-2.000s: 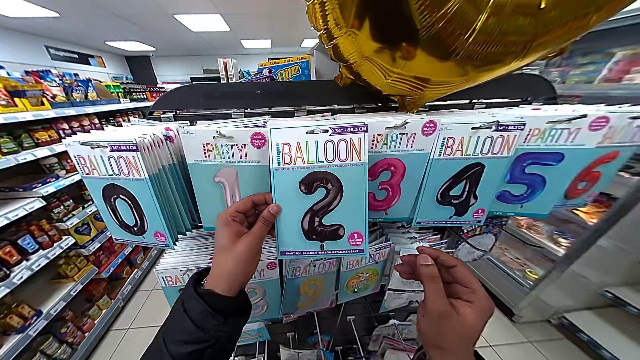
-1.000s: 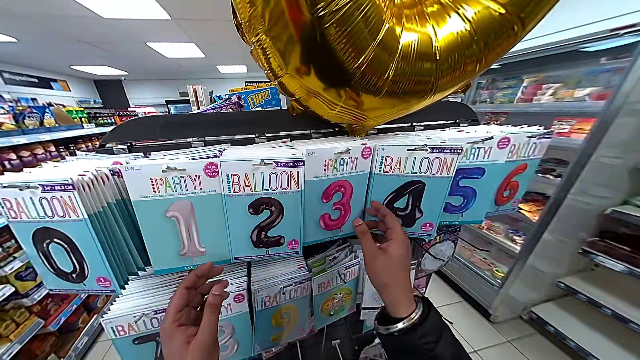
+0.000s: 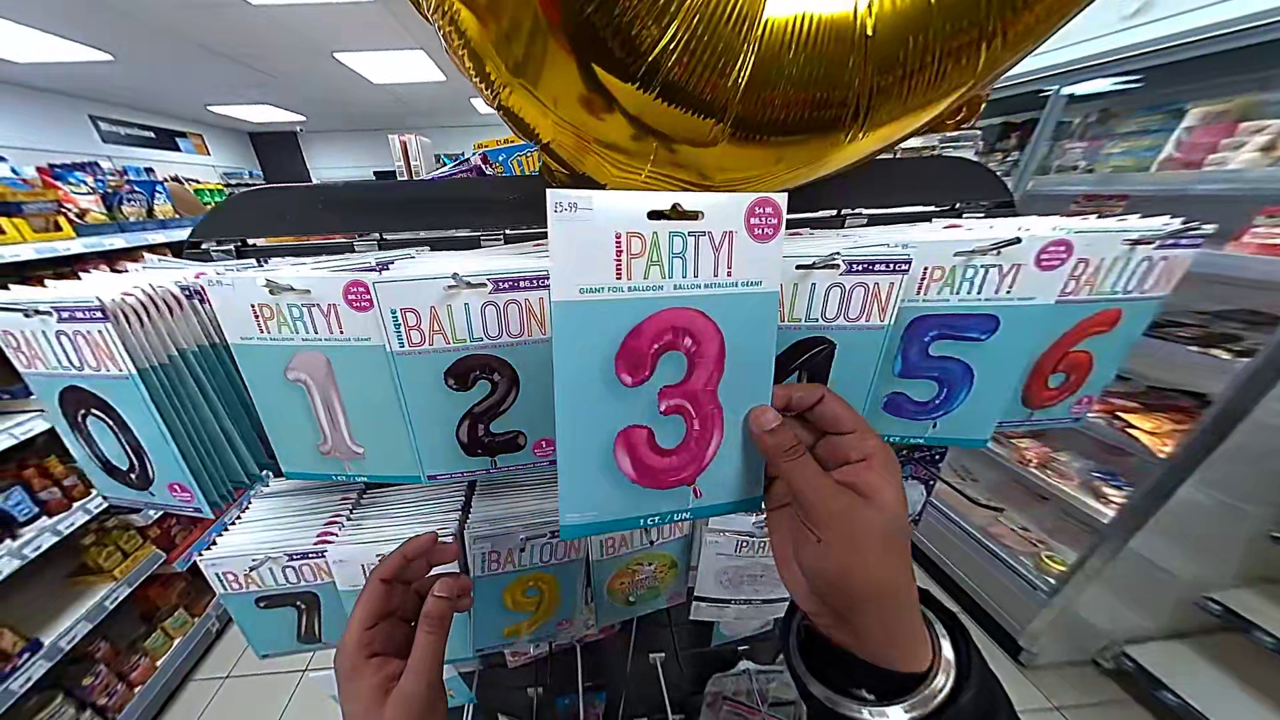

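Note:
My right hand (image 3: 840,520) pinches the lower right edge of a packaged pink number 3 foil balloon (image 3: 668,400), held upright in front of the rack. This pack covers part of the number 4 balloon pack (image 3: 835,300). Lower left, my left hand (image 3: 405,625) holds nothing, its fingers apart, in front of the lower row near the number 7 pack (image 3: 275,600) and number 9 pack (image 3: 528,590). Behind hang the number 1 pack (image 3: 322,380) and number 2 pack (image 3: 475,375). A silver bangle (image 3: 925,690) is on my right wrist.
A large gold foil balloon (image 3: 780,90) hangs over the black display rack (image 3: 370,210). Number 0 packs (image 3: 110,410) hang at left, number 5 (image 3: 940,350) and number 6 packs (image 3: 1075,345) at right. Grocery shelves (image 3: 90,610) stand left, a glass-fronted cabinet (image 3: 1090,510) right.
The number 3 pack, hanging in the row a second ago, is now in my right hand, nearer the camera. Two seconds ago my left hand held the number 2 pack, which now hangs in the row.

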